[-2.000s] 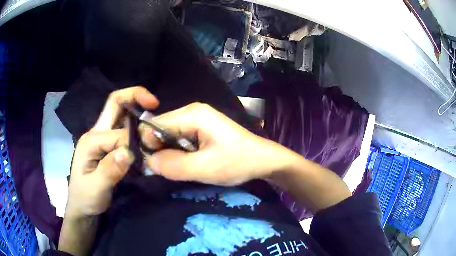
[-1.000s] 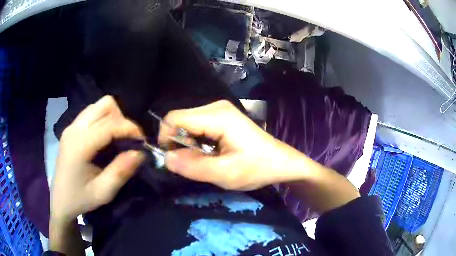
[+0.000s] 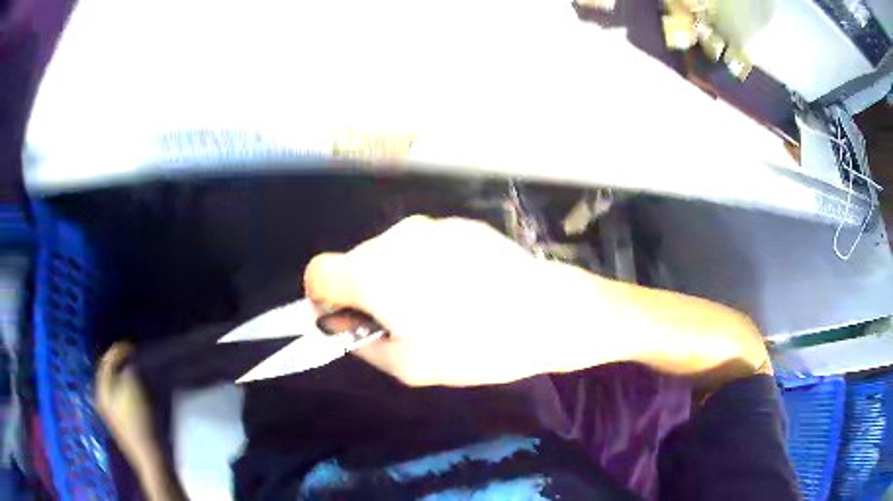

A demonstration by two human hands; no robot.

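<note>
My right hand is in the middle of the view, closed around silver thread snips. Their two pointed blades are spread and point left. My left hand is small and blurred at the lower left, beside dark cloth. Its fingers are unclear, and I cannot tell whether it holds the cloth. The dark cloth lies over my lap and runs into shadow under the table edge.
The white table curves across the top, with small tan labels at its upper right. A blue basket stands at left and another blue basket at lower right. Shiny purple cloth hangs below my right forearm. Pale thread or wire loops at right.
The view has shifted up toward the tabletop. My hands have moved apart: the left is now far left, away from the snips. The snips' blades now show clearly, spread apart.
</note>
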